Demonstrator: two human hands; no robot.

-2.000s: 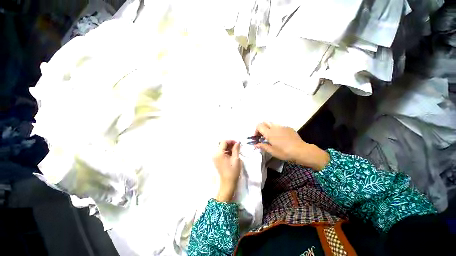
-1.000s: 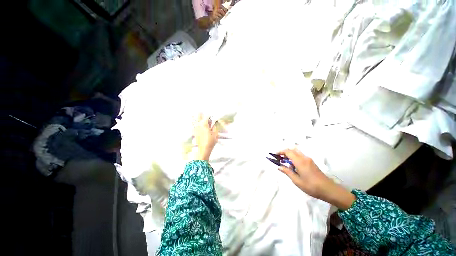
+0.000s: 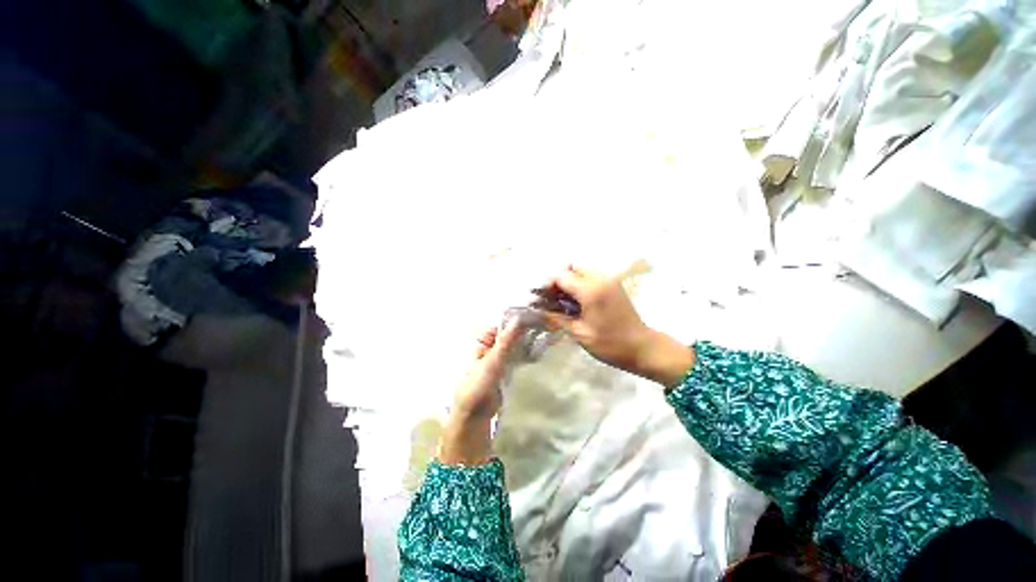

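Note:
A white garment [image 3: 591, 438] lies spread in front of me, strongly overexposed, with its folds showing near my sleeves. My left hand [image 3: 489, 370] pinches a raised edge of it between thumb and fingers. My right hand [image 3: 608, 322] holds small dark thread snips [image 3: 557, 300], their tips pointing left, right at the cloth in my left fingertips. Whether the blades touch a thread cannot be seen. The garment merges with the large white garment heap [image 3: 454, 193] behind my hands.
A second pile of white garments [image 3: 909, 148] lies at the upper right, beside a pale table edge [image 3: 875, 330]. Dark blue-grey cloth [image 3: 216, 267] lies at the left above a grey box [image 3: 244, 443]. A pale container with scraps [image 3: 432, 85] stands at the top.
My right hand with the snips has moved left to my left hand. My left hand has moved down towards me and now holds up a cloth edge. The view has shifted slightly.

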